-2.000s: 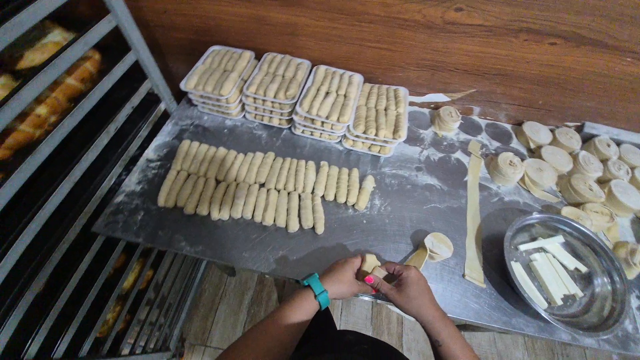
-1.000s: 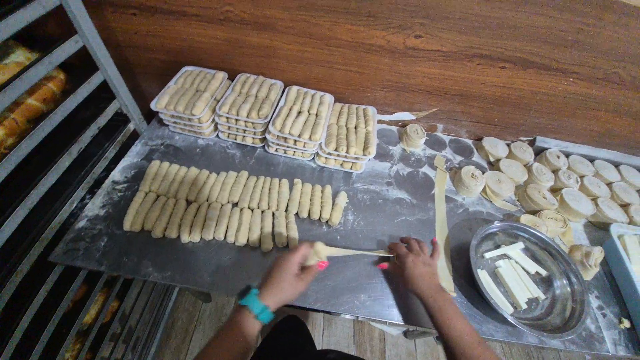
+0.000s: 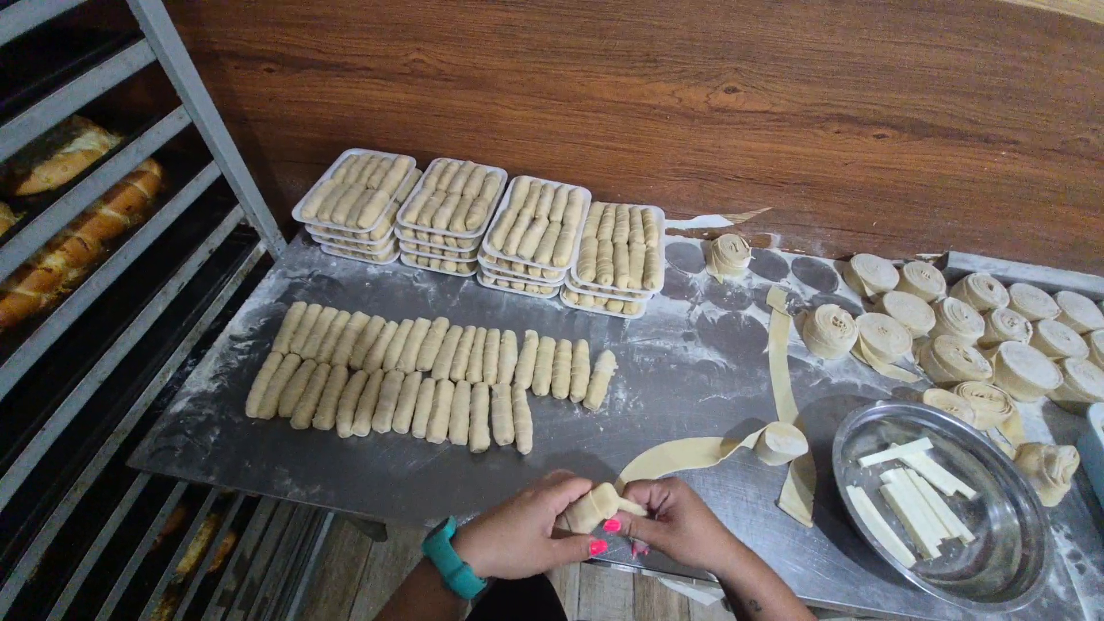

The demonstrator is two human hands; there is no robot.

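My left hand [image 3: 526,528] holds a dough-wrapped roll [image 3: 589,509] at the front edge of the metal table. My right hand [image 3: 677,524] pinches dough at the roll's right end. A dough strip [image 3: 681,457] runs from near my right hand to a small dough coil [image 3: 781,443]. Another flat strip [image 3: 783,371] lies behind and under that coil. Two rows of finished dough sticks [image 3: 405,379] lie beyond my left hand. Right of my hands, a steel bowl [image 3: 1026,517] holds several white cheese-like sticks [image 3: 918,509].
Stacked white trays of dough sticks [image 3: 617,289] stand along the wooden wall [image 3: 604,95]. Many dough coils [image 3: 953,360] sit at the right, near a light blue container [image 3: 1094,448]. A metal rack [image 3: 216,155] with baked bread [image 3: 78,250] is at the left.
My hands were apart with dough stretched between them one second ago; now they are close together at the roll. A coil with an unrolled strip now shows beyond my right hand.
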